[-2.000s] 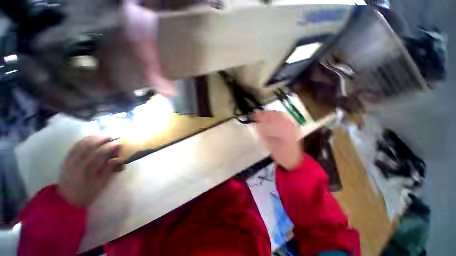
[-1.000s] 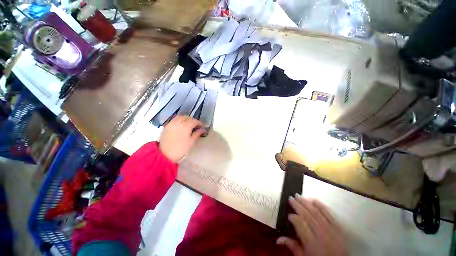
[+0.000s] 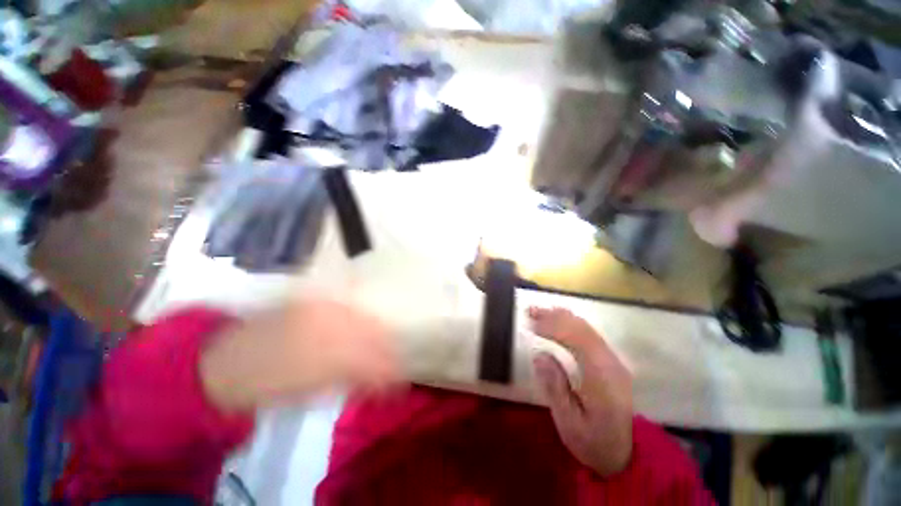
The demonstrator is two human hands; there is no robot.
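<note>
A dark strip (image 3: pixel 498 321) lies upright in view on the front of the table, its far end at the bed plate's edge (image 3: pixel 593 289). My right hand (image 3: pixel 591 390) is just right of it, fingers curled with a gap between them, and nothing clear in it. My left hand (image 3: pixel 306 351) is motion-blurred over the table front, left of the strip; whether it holds anything cannot be told. A second dark strip (image 3: pixel 346 210) lies at the right side of the grey strip stack (image 3: pixel 265 215). The needle area is lost in lamp glare.
A loose strip pile (image 3: pixel 361 94) lies behind the stack, with a black scrap (image 3: pixel 452 136) at its right. The sewing machine head (image 3: pixel 840 198) stands at the right. Black scissors (image 3: pixel 748 301) and a green tool (image 3: pixel 828 356) lie right of the bed.
My left hand has left the grey stack and come towards the front edge. A dark strip now shows beside the stack. My right hand has moved off the front dark strip. The view has shifted right.
</note>
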